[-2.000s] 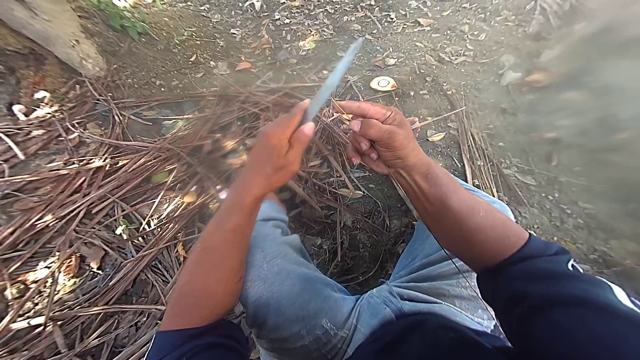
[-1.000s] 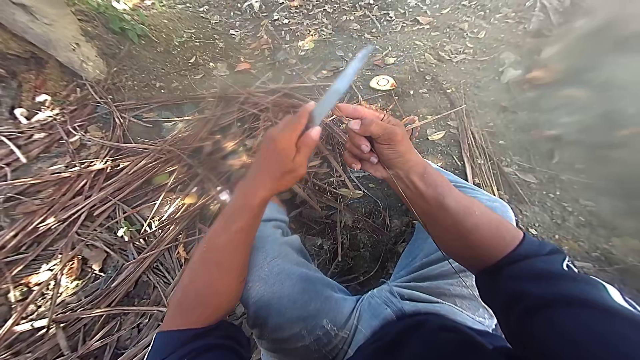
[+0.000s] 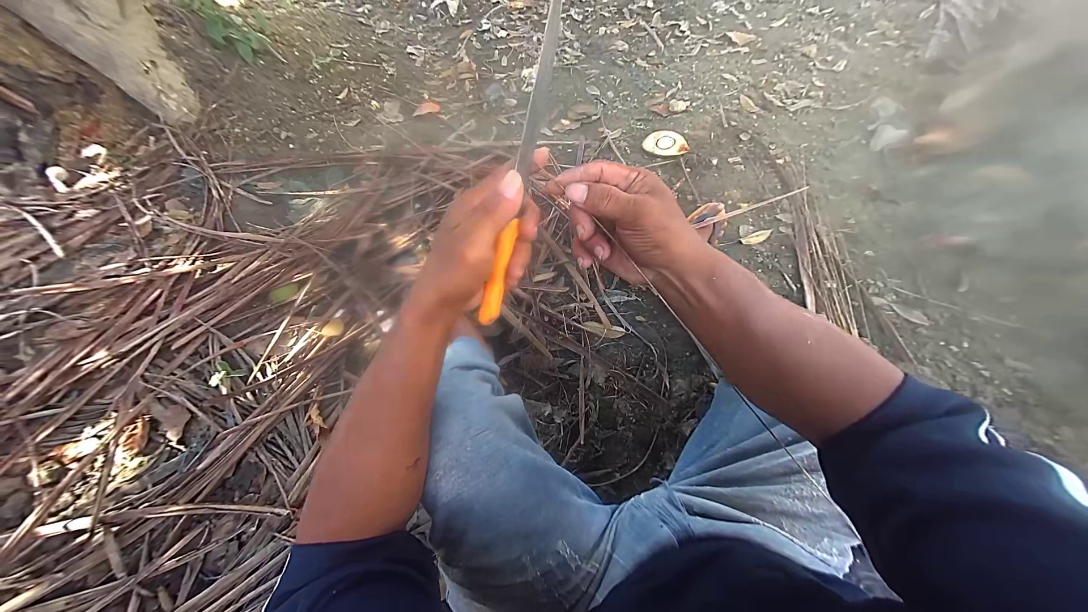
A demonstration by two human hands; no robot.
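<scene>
My left hand (image 3: 480,242) is closed around the orange handle (image 3: 500,276) of a long knife, whose grey metal blade (image 3: 540,93) points up and away from me. Just to its right, my right hand (image 3: 633,212) pinches a thin dark strand, like a leaf midrib (image 3: 680,327), between thumb and forefinger. The strand runs back along my right forearm and over the jeans. The fingertips of both hands are close together, and the blade's lower end partly hides how they meet the strand.
Dry brown leaf strips (image 3: 212,314) lie in a broad heap at the left and under the hands. A narrower bundle of strips (image 3: 820,255) is on the ground at the right. Beyond are a pale cut disc (image 3: 665,143), fallen leaves and a trunk or root (image 3: 127,51).
The knife has swung from a rightward slant to nearly upright, and its orange handle now shows. My left hand has turned with it. My right hand has stayed nearly in place.
</scene>
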